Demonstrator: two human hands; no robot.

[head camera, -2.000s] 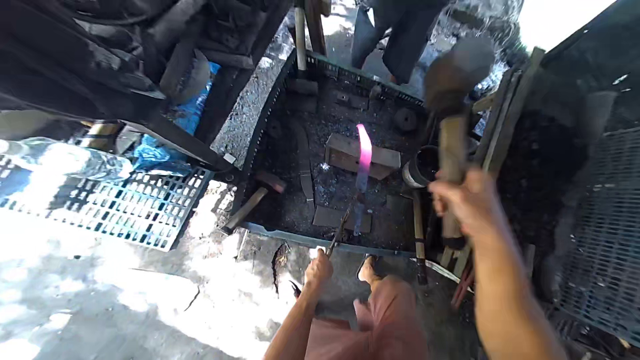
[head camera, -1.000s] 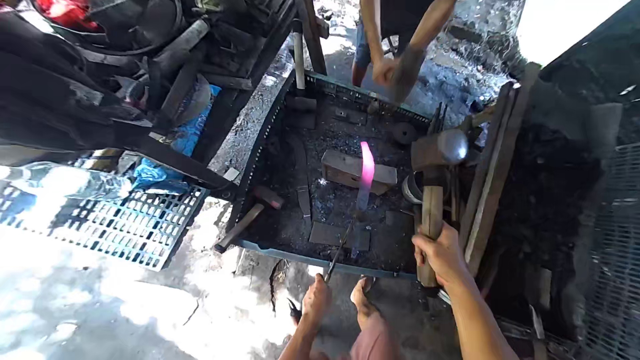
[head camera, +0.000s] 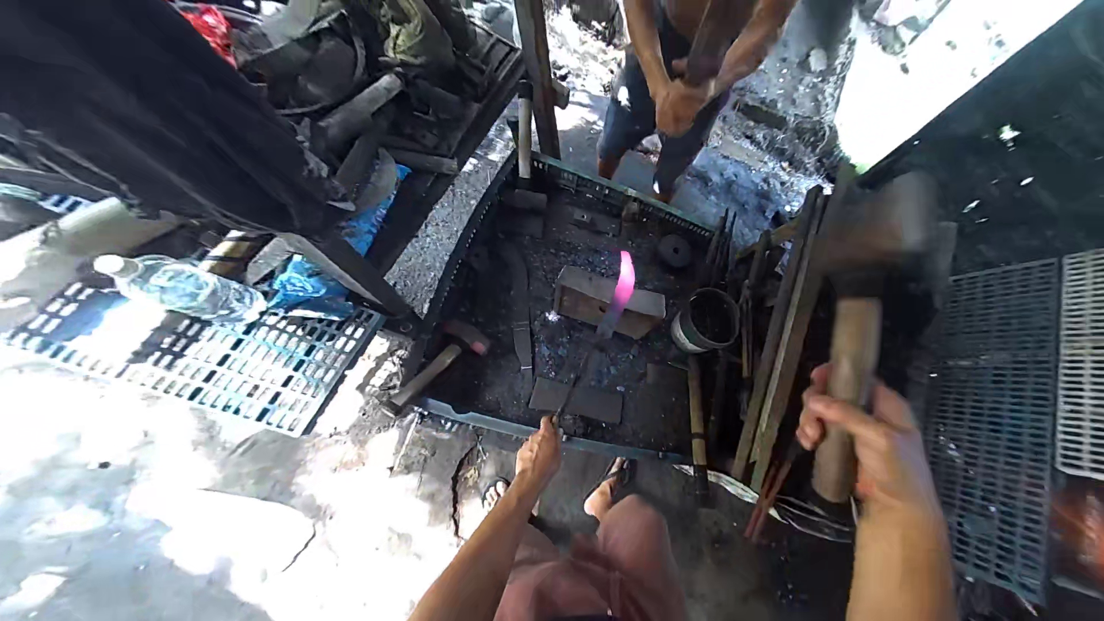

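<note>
My left hand [head camera: 539, 453] grips the near end of a thin metal tang or tongs; which one I cannot tell. At its far end a steel blade [head camera: 624, 280] glows pink at the tip and lies over a steel anvil block [head camera: 647, 312]. My right hand [head camera: 862, 431] is closed around the wooden handle of a large hammer [head camera: 875, 224], raised at the right of the tray, its head blurred. A smaller hammer [head camera: 427, 375] rests at the tray's left front corner. A dark curved blade [head camera: 520, 319] lies left of the anvil block.
A shallow plastic tray [head camera: 483, 423] surrounds the anvil block. Inside it stand a round bucket [head camera: 690, 332] and a long wooden handle [head camera: 696, 414]. Boards [head camera: 789, 345] lean at the right. Beyond the tray a co-worker's hands [head camera: 681, 103] grip a tool. A plastic bottle [head camera: 185, 289] lies at left.
My right hand has lifted the large hammer, which was lower and nearer the anvil block one second ago. The co-worker's hands and tool have moved too. My left hand keeps its hold.
</note>
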